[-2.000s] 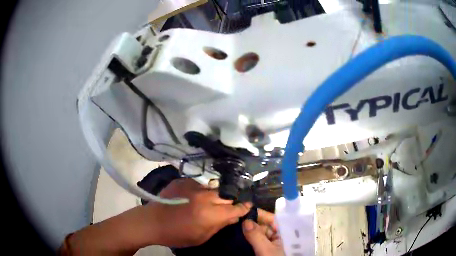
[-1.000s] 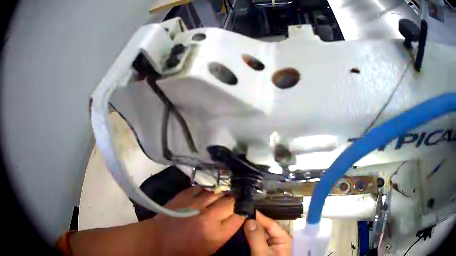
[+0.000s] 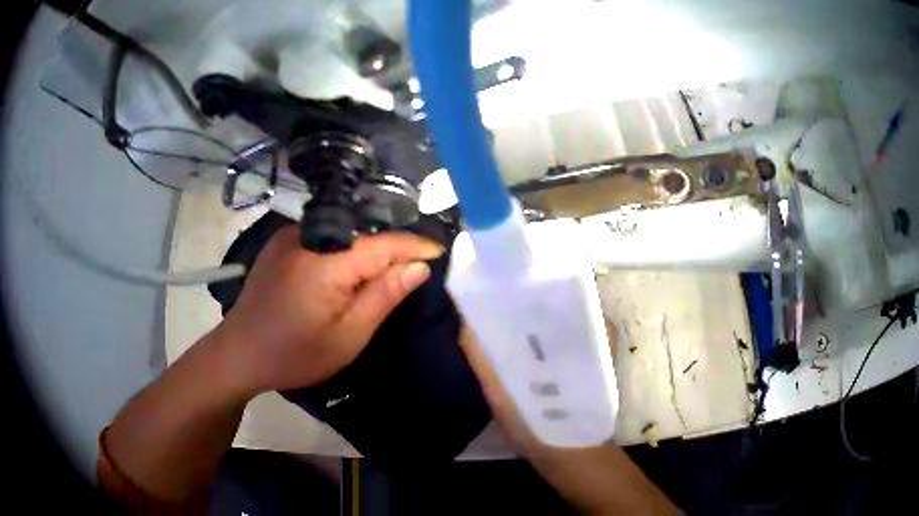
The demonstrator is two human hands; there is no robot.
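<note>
The black fabric bag (image 3: 403,393) lies below the needle area and hangs over the table's front edge. My left hand (image 3: 312,302) pinches its upper edge between thumb and forefinger, just right of and below the dark presser and needle parts (image 3: 333,181). My right hand (image 3: 486,373) is at the bag's right side. It is mostly hidden behind the white lamp block (image 3: 544,343), so its fingers do not show.
The blue gooseneck (image 3: 453,111) crosses in front of the machine. The brown and silver bed (image 3: 645,186) runs right from the needle area. A slim silver tool (image 3: 784,267) lies right of it. The curved white guard (image 3: 141,267) is at left. The worn tabletop (image 3: 645,353) shows below the bed.
The view has tilted down, and the lamp block now covers much of the right hand. More of the bag shows below the left hand. The left fingertips are now right of the needle parts.
</note>
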